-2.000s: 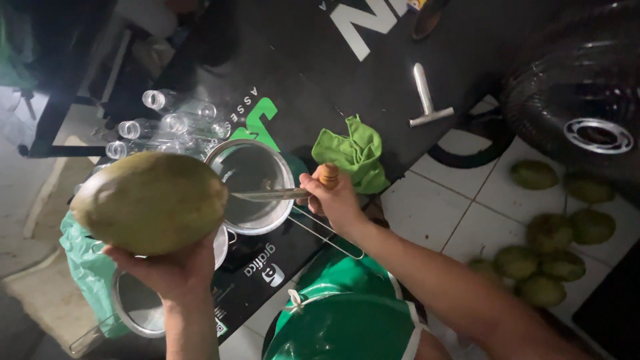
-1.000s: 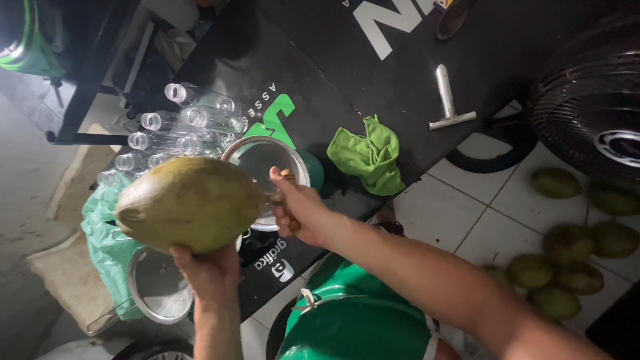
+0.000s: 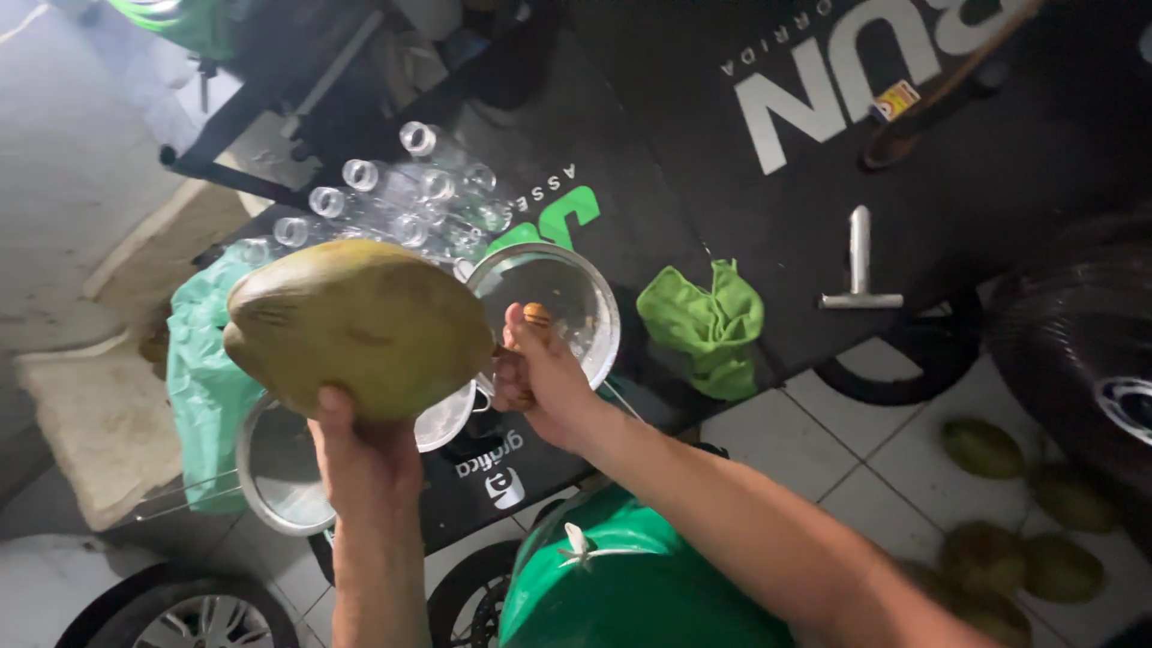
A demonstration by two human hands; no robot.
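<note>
A green coconut (image 3: 360, 328) rests in my left hand (image 3: 369, 454), which supports it from below, its tip toward the left. My right hand (image 3: 540, 378) is closed around the wooden handle (image 3: 537, 315) of a tool at the coconut's right end; the tool's metal part is mostly hidden now. Behind my right hand lies a round mesh strainer (image 3: 598, 301) with bits in it. A second strainer (image 3: 288, 513) shows below the coconut, partly covered by my left hand and wrist. Clear plastic bottles (image 3: 414, 189) stand just beyond the coconut.
On the black table (image 3: 648, 135) lie a green cloth (image 3: 706, 324) and a metal T-shaped tool (image 3: 861, 270). A teal plastic bag (image 3: 207, 378) hangs at the left. Several green coconuts (image 3: 981, 558) are on the tiled floor beside a black fan (image 3: 1080, 378).
The tool's metal shaft, plainly visible between the coconut and my right hand two seconds ago, is now mostly out of sight, with that hand close against the coconut's end.
</note>
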